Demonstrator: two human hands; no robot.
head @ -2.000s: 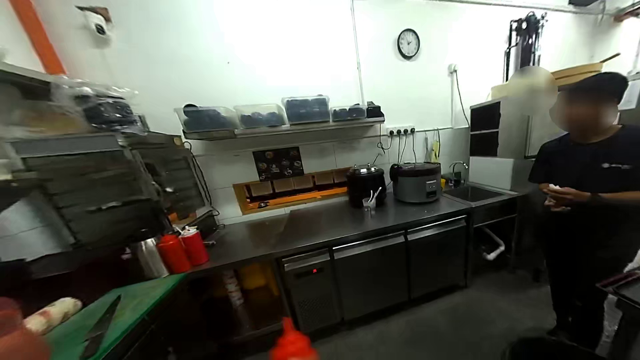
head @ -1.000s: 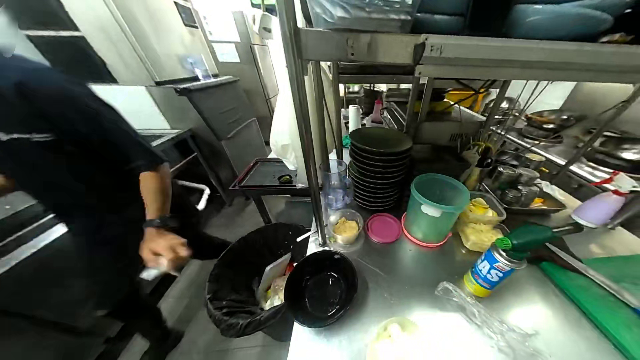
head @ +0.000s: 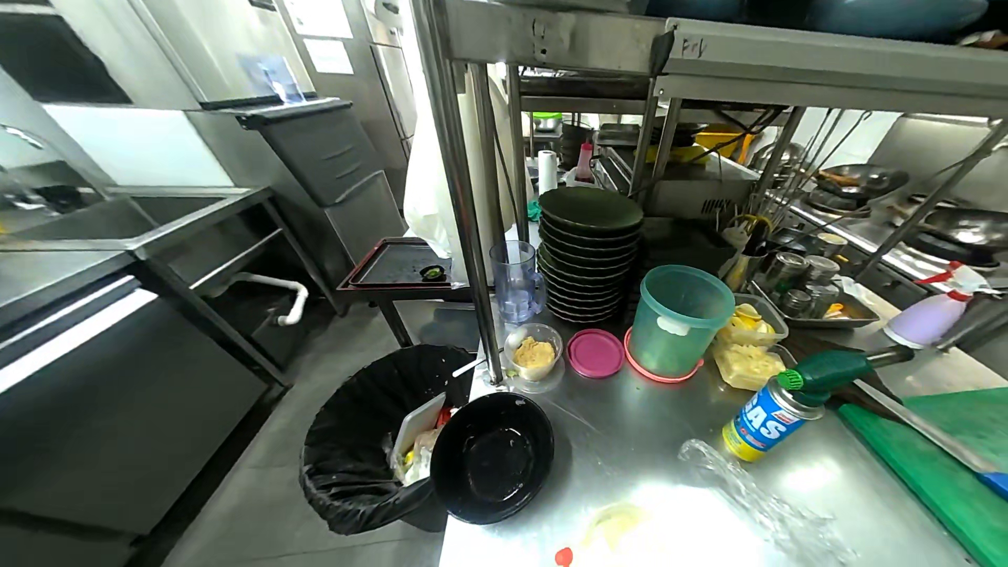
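Note:
Neither of my hands shows in the head view. On the stainless steel counter (head: 583, 457) a black bowl (head: 493, 458) sits at the left edge, partly over the bin. Behind it are a small clear bowl of yellowish food (head: 534, 354), a pink lid (head: 595, 353) and a green plastic tub (head: 679, 323) on a reddish lid. A stack of dark plates (head: 591, 252) stands behind these, with a clear plastic jug (head: 516, 283) beside it. A gas canister torch (head: 772, 417) leans at the right, near crumpled clear plastic film (head: 740, 488).
A bin lined with a black bag (head: 339, 441) stands against the counter's left end. A metal shelf post (head: 465, 197) rises from the counter's corner. Green cutting boards (head: 929, 472) lie at the right, a spray bottle (head: 929, 315) behind them. A steel sink bench (head: 157, 228) is across the aisle.
The person in dark clothes, at the left one second ago, is out of view. The view has swung widely from the wall counter of two seconds ago to this one.

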